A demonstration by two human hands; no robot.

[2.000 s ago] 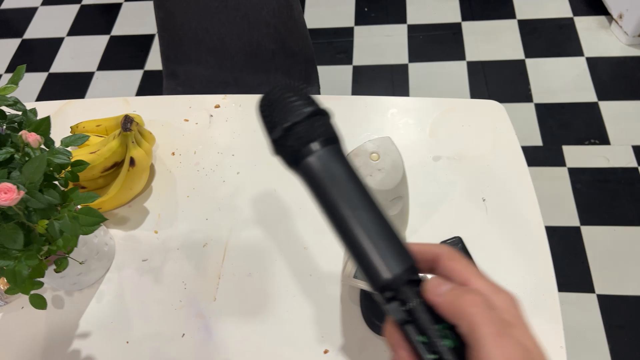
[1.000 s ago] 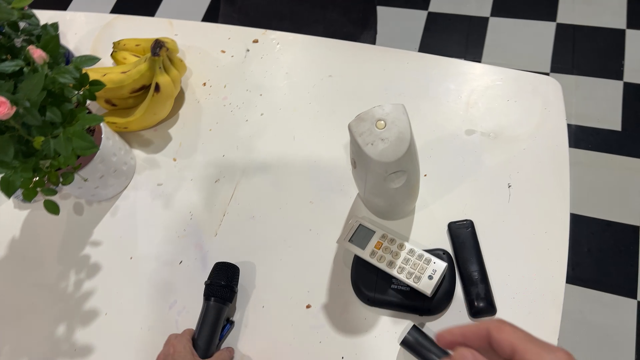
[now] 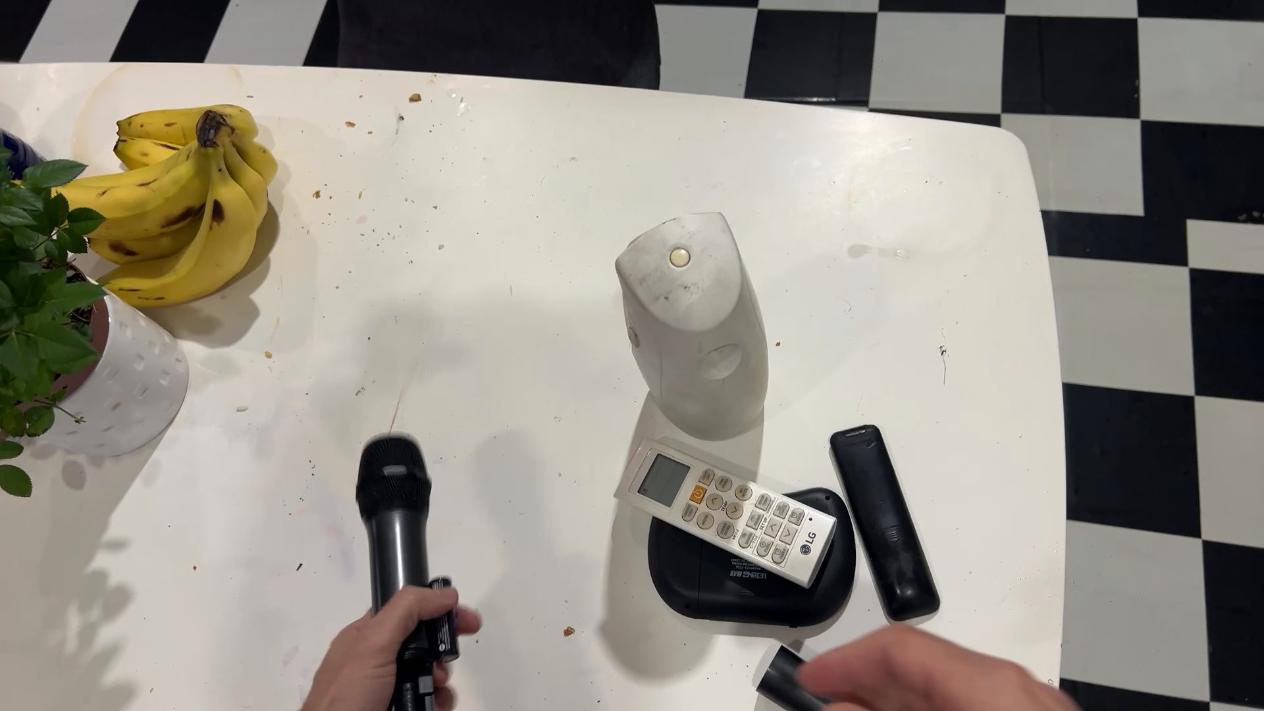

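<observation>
My left hand [image 3: 395,642] holds a black handheld microphone [image 3: 397,533] at the bottom, left of the middle, its mesh head pointing up the table. Between the thumb and fingers of that hand is a small dark cylinder [image 3: 444,624], seemingly a battery, against the microphone's side. My right hand [image 3: 918,671], blurred, is at the lower right edge. Its fingertips overlap a black tube [image 3: 785,679] with a pale end; whether they grip it is unclear. Above the tube, a white LG remote control [image 3: 736,513] rests across a black rounded case [image 3: 691,583].
A black remote-like object [image 3: 884,523] lies right of the case. A whitish, curved device [image 3: 701,336] stands behind the white remote. Bananas [image 3: 188,212] and a plant in a white pot [image 3: 128,385] are on the left. Crumbs dot the white table [image 3: 494,247]; a dark chair [image 3: 494,39] stands beyond.
The microphone was raised in a hand at mid-view two seconds ago; now my left hand has it low on the left. Since one second ago my right fingertips have shifted left over the black tube.
</observation>
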